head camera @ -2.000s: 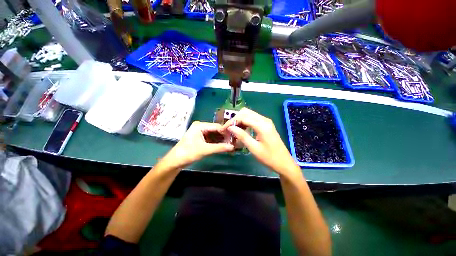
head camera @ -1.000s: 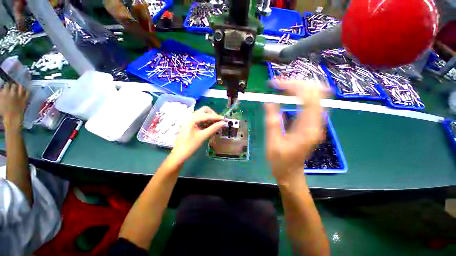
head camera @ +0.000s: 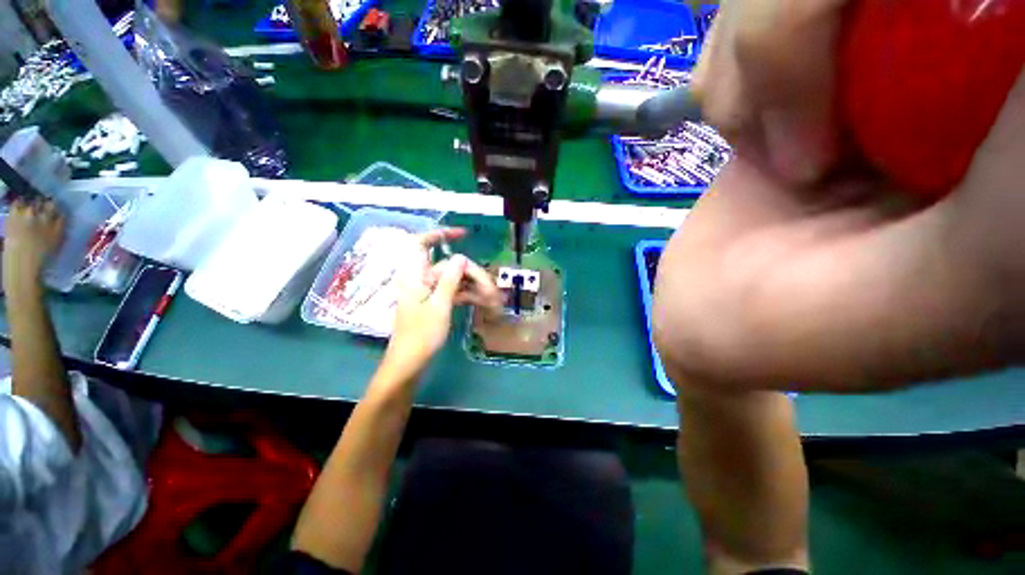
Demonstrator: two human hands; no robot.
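Observation:
The hand press (head camera: 517, 135) stands at centre, its dark ram (head camera: 519, 238) above a small silver fixture (head camera: 518, 288). The fixture sits on a brownish base plate (head camera: 517, 334) and has a dark vertical slot. My left hand (head camera: 427, 294) is just left of the fixture, fingers spread and blurred; whether it holds a small part cannot be told. My right hand (head camera: 776, 124) is large and close to the camera, wrapped on the red ball knob (head camera: 939, 96) of the press lever. A clear box (head camera: 360, 281) with white and red sticks is left of my left hand.
A white container (head camera: 261, 258) and a phone (head camera: 141, 315) lie left. My right hand and arm mostly hide the blue-rimmed tray (head camera: 652, 326). Stock trays (head camera: 672, 155) stand rear right. Another person's hand (head camera: 34, 230) is far left, near a red stool (head camera: 242, 483).
My right hand has risen from the fixture onto the red knob. My left hand has drawn slightly left off the fixture. The blue tray of sticks behind the clear box is gone from view.

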